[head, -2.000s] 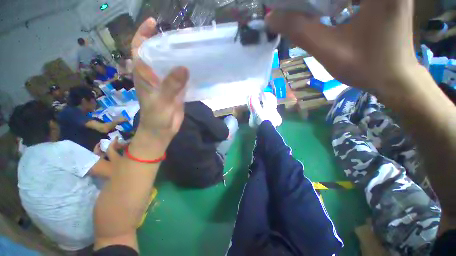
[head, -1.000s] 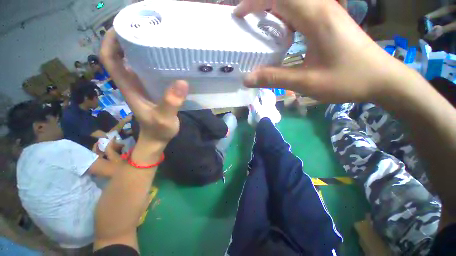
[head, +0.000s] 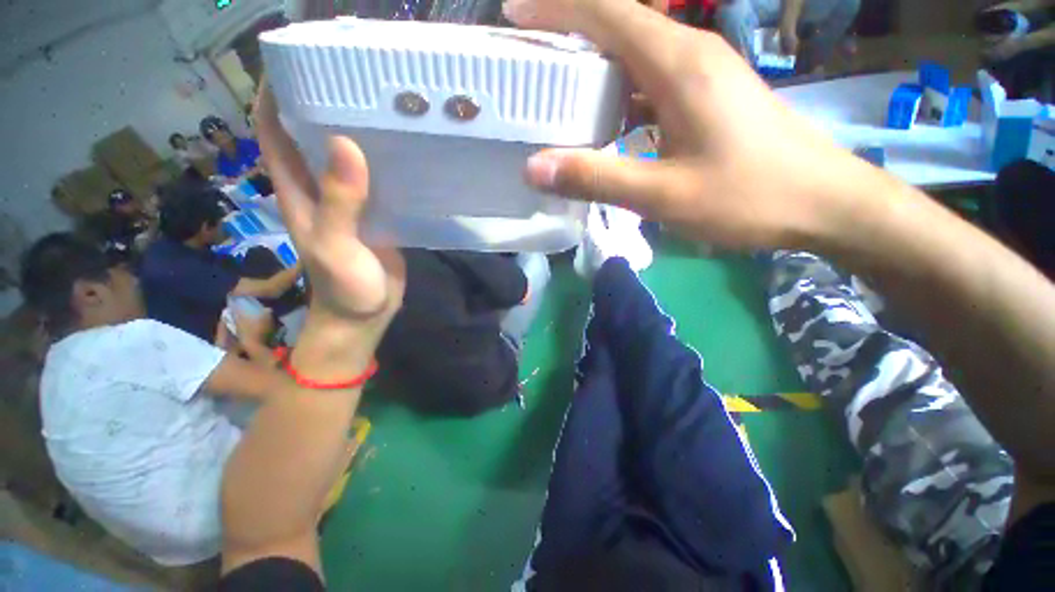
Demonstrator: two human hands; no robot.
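The white housing (head: 347, 79), with a ribbed side band and two metallic-looking round side ports (head: 437, 106), sits on top of the translucent tank (head: 463, 191). Both are held up in front of me, ribbed side facing me. My left hand (head: 336, 231) holds the tank at its left end, thumb on the near face. My right hand (head: 694, 139) grips the right end, fingers over the housing's top and thumb on the near side at the tank. The far side and the underside are hidden.
People sit low at the left, one in a white shirt (head: 127, 428). A person in dark clothing (head: 445, 330) sits just beyond the work. Camouflage trousers (head: 891, 405) are at my right. A white table (head: 914, 156) bears blue-and-white boxes. The floor (head: 463, 509) is green with yellow-black tape.
The housing, absent from the open tank two seconds ago, is on it now. Since one second ago the unit has tilted, so the top grilles no longer show, and it has shifted slightly left.
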